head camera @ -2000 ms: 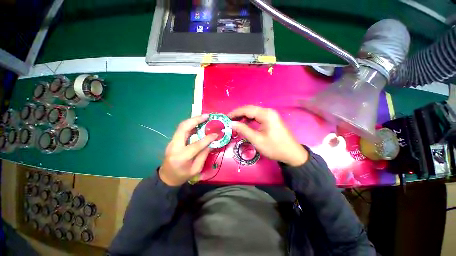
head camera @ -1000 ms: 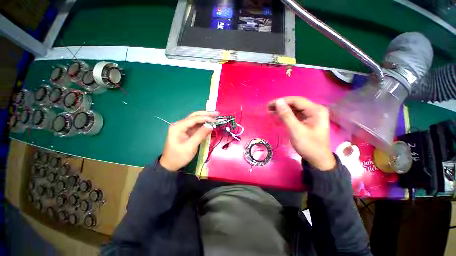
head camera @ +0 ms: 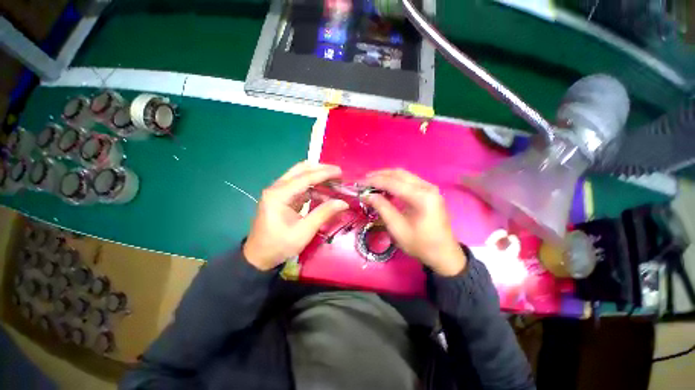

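Observation:
My left hand [head camera: 288, 217] holds a thin ring board [head camera: 332, 187], seen nearly edge-on and partly hidden by the fingers. My right hand [head camera: 415, 217] is beside it, with its fingertips at the board's right side and at thin leads; the exact grip is blurred. Dark lead wires [head camera: 340, 228] hang below the board over the red sheet [head camera: 366, 145]. A dark-rimmed coil ring [head camera: 376, 242] lies on the sheet just below my right fingers, its upper edge close to them.
Rows of short cylinders [head camera: 94, 184] stand on the green mat at left. A carton of units [head camera: 152, 286] is lower left. A framed panel [head camera: 343, 95] lies beyond the sheet. The fume funnel [head camera: 526, 187], metal arm [head camera: 480, 62], amber pot [head camera: 568, 255] and black box [head camera: 621, 251] are at right.
My right hand has moved left from over the sheet to the board in my left hand. The board earlier faced up, then tilted on edge. The camera view has shifted slightly.

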